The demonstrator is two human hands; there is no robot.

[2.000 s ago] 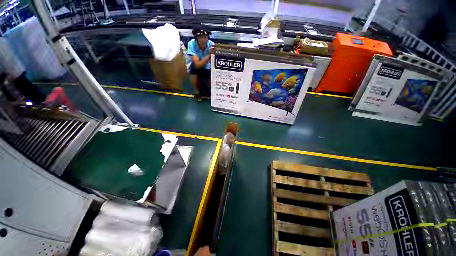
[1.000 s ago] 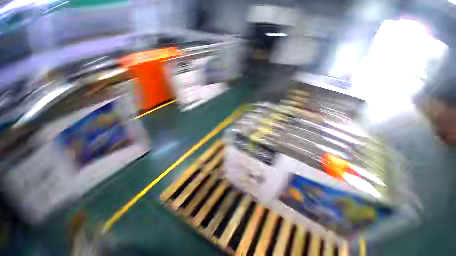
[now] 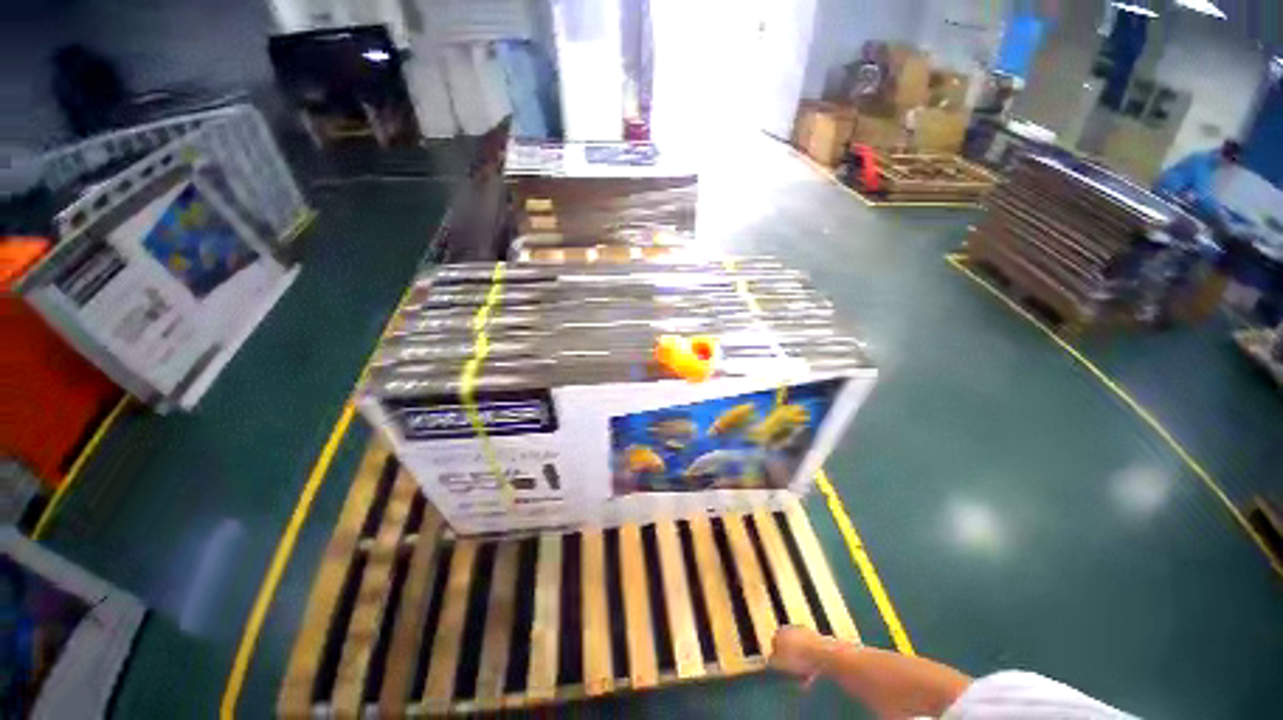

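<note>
A stack of upright TV cartons (image 3: 577, 457) stands on the back part of a wooden pallet (image 3: 563, 619), with thin yellow strapping bands around it. An orange roll or dispenser (image 3: 687, 357) lies on top of the stack near its front edge. My right hand (image 3: 805, 654) shows at the lower right, above the pallet's front right corner, with the forearm and a white sleeve behind it. Its fingers are too blurred to tell whether they hold anything. My left hand is not in view.
A carton (image 3: 155, 288) leans on a white rack at the left, beside an orange cabinet (image 3: 56, 380). Another carton's corner (image 3: 99, 647) shows at lower left. Behind stand more stacked cartons (image 3: 605, 204). At right are a brown stack (image 3: 1076, 232) and a person in blue (image 3: 1196, 176).
The view has swung right, from the carton line to the strapped stack on the pallet, now in the centre. My right hand has come to the pallet's front right corner.
</note>
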